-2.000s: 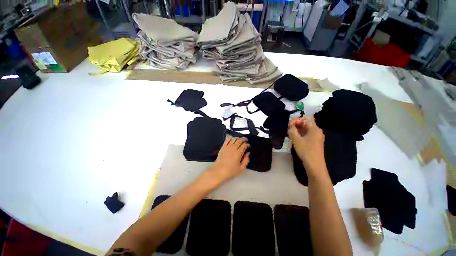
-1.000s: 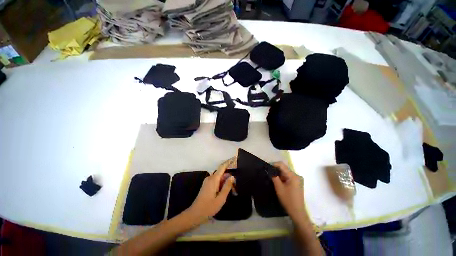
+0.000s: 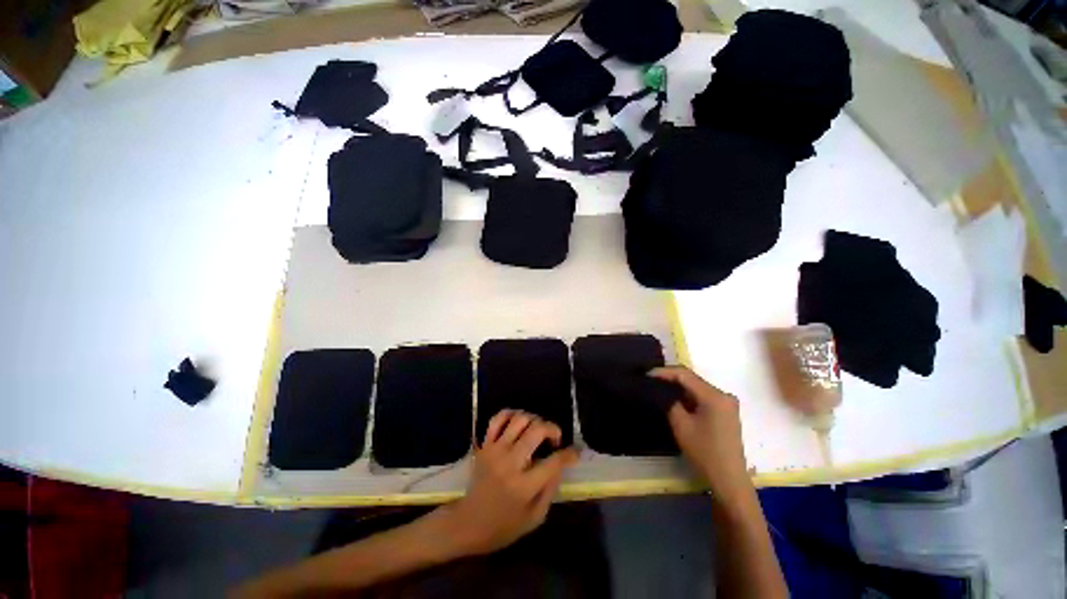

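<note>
Four black rounded panels lie in a row along the near edge of the grey-beige board [image 3: 468,281]. My left hand [image 3: 523,474] rests with curled fingers over the lower part of the third panel [image 3: 523,374], its thumb side near the fourth panel's lower left corner; whether it grips anything is hidden. My right hand [image 3: 702,427] pinches the right side of the black panel [image 3: 620,404] at the row's right end. Behind the row are a small black stack [image 3: 529,222] and a taller black stack [image 3: 384,197].
Tall black piles [image 3: 702,211] stand at right. A glue bottle [image 3: 816,369] lies at right beside flat black cut pieces [image 3: 872,307]. A small black scrap [image 3: 188,381] is at left. Black straps [image 3: 491,146] and pouches [image 3: 566,77] lie behind the stacks.
The panel held up between both hands has come down onto the row's right end. My left hand has moved lower. The view has tilted down, and the fabric stacks at the back are mostly cut off.
</note>
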